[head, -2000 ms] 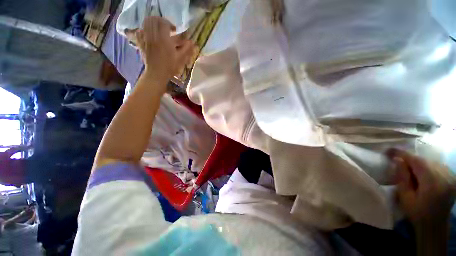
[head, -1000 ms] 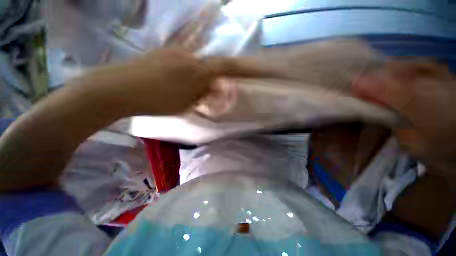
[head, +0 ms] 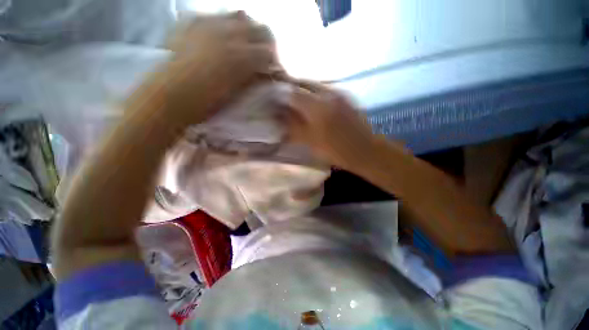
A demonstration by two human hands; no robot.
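A pale beige and off-white garment [head: 226, 184] is bunched at the table's front edge and hangs over it towards my lap. My left hand [head: 223, 48], blurred, is on the upper part of the cloth; its fingers are bent over it. My right hand [head: 320, 119] grips the cloth to the right of and below my left hand. The fingertips of both hands are blurred or partly hidden. A strong white glare lies on the machine bed just beyond the hands.
The grey-blue table edge with a printed ruler [head: 439, 116] runs to the right below the white machine bed [head: 465, 38]. A small dark part [head: 334, 9] shows at the top. A red basket [head: 210, 248] with pale pieces is below left. Crumpled grey-white cloth [head: 565, 213] lies at far right.
My hands were wide apart with the cloth stretched between them; my right hand has moved left, close to my left hand, which has moved up. The cloth is now bunched and hangs lower.
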